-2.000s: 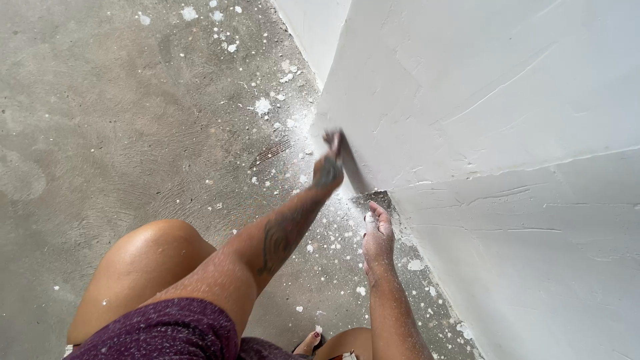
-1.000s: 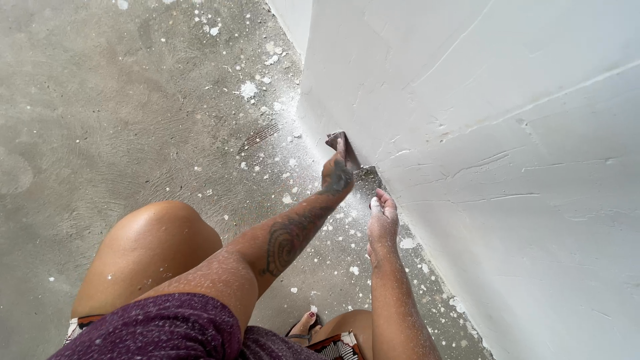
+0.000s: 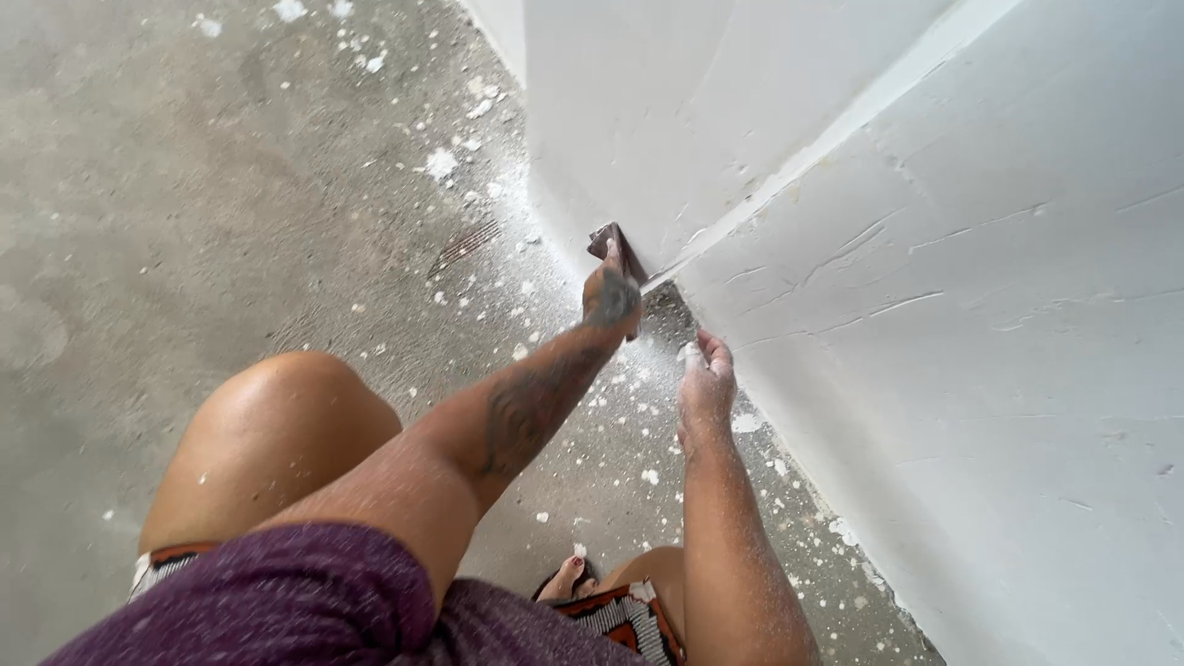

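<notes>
My left hand (image 3: pixel 610 294), on the tattooed arm, grips a dark brown flat hand tool (image 3: pixel 624 254), which looks like a sanding block. The tool is at the foot of the white plastered wall (image 3: pixel 814 305), beside the lower end of its pale corner edge (image 3: pixel 795 168). My right hand (image 3: pixel 708 384), coated in white dust, is just below and to the right, its fingertips close to the wall base. A grey speckled patch (image 3: pixel 671 319) shows between the hands; whether the right fingers hold something there is unclear.
White dust and plaster crumbs (image 3: pixel 442 165) lie on the grey concrete floor (image 3: pixel 231 185) along the wall base. My bent knee (image 3: pixel 287 435) is at the left, and my sandalled foot (image 3: pixel 569 578) is below the hands. Ridges and scratches mark the wall.
The left hand and its tool were blurred by motion two seconds ago and look sharper now. Both hands stay low at the wall. The view has shifted somewhat.
</notes>
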